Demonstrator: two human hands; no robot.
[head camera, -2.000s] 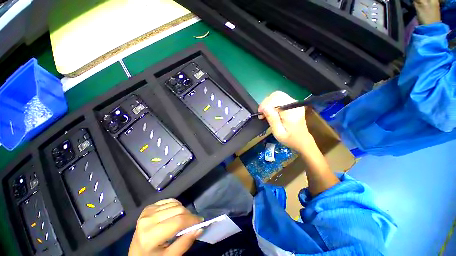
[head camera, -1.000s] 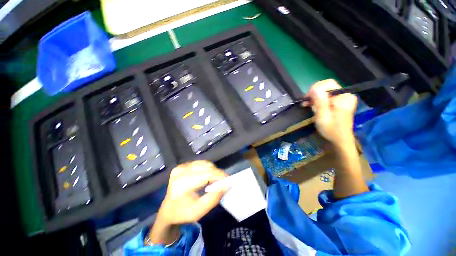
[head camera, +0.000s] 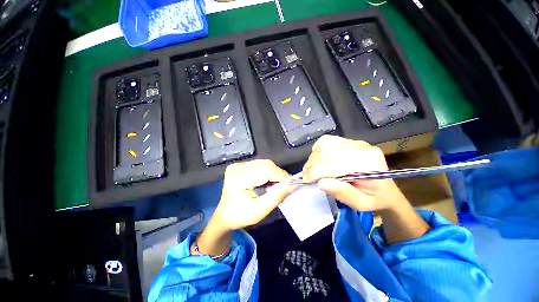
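Observation:
My left hand pinches a small white sheet by its upper edge, in front of the tray's front edge. My right hand holds long thin tweezers, their rear end pointing right. The tweezer tips are at the sheet's top edge, close to my left fingertips; fingers partly hide them. Behind my hands a black foam tray holds several phone assemblies, one per pocket, such as the rightmost one. Each has camera lenses at the far end and small white and orange marks on its panel.
A blue bin with pale pieces stands behind the tray on the green mat. More dark trays lie at the right. A brown carton is below the bench edge at right. Dark equipment is at lower left.
My right hand has moved from the rightmost phone to the white sheet, bringing the tweezers to my left fingers. The view has turned, so the tray now appears further right and more level.

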